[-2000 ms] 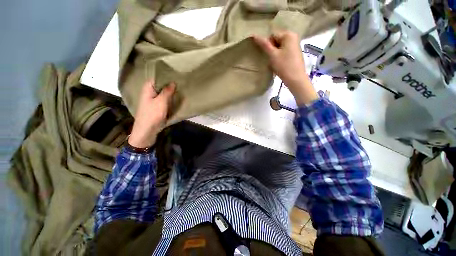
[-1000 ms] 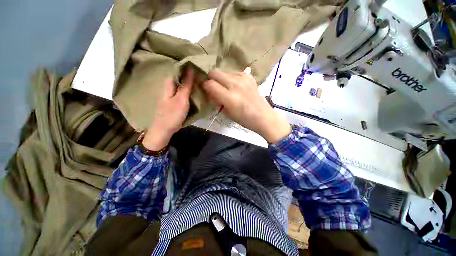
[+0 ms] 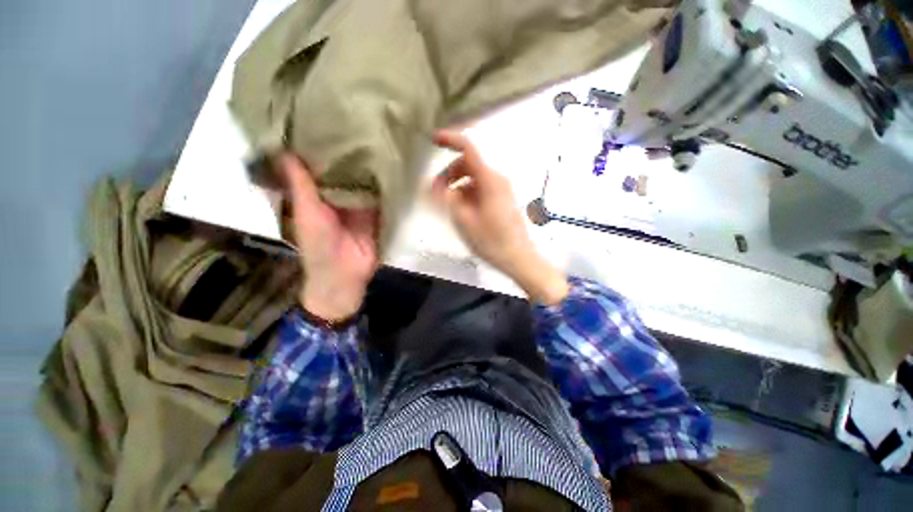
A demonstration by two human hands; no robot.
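Note:
The khaki garment panel (image 3: 375, 90) lies bunched over the left part of the white table, and a dark slit shows near its upper left. My left hand (image 3: 338, 250) holds the panel's near edge, its palm turned up and its fingers partly hidden by cloth. A small dark blurred thing (image 3: 262, 170) shows beside its fingertips; I cannot tell what it is. My right hand (image 3: 486, 215) is just right of the cloth, apart from it, slightly blurred, fingers spread and partly curled. No held thing is clear in it.
The brother sewing machine (image 3: 791, 140) stands at the right, its lit needle area (image 3: 601, 158) right of my right hand. A khaki garment pile (image 3: 130, 340) hangs at the left. Folded khaki pieces (image 3: 881, 325) lie at the far right. The table's front edge (image 3: 691, 315) runs before my lap.
The panel, earlier spread between both hands and then gathered, now lies turned and bunched further back. My right hand has let go of the cloth and moved slightly right. The thin shiny line no longer shows.

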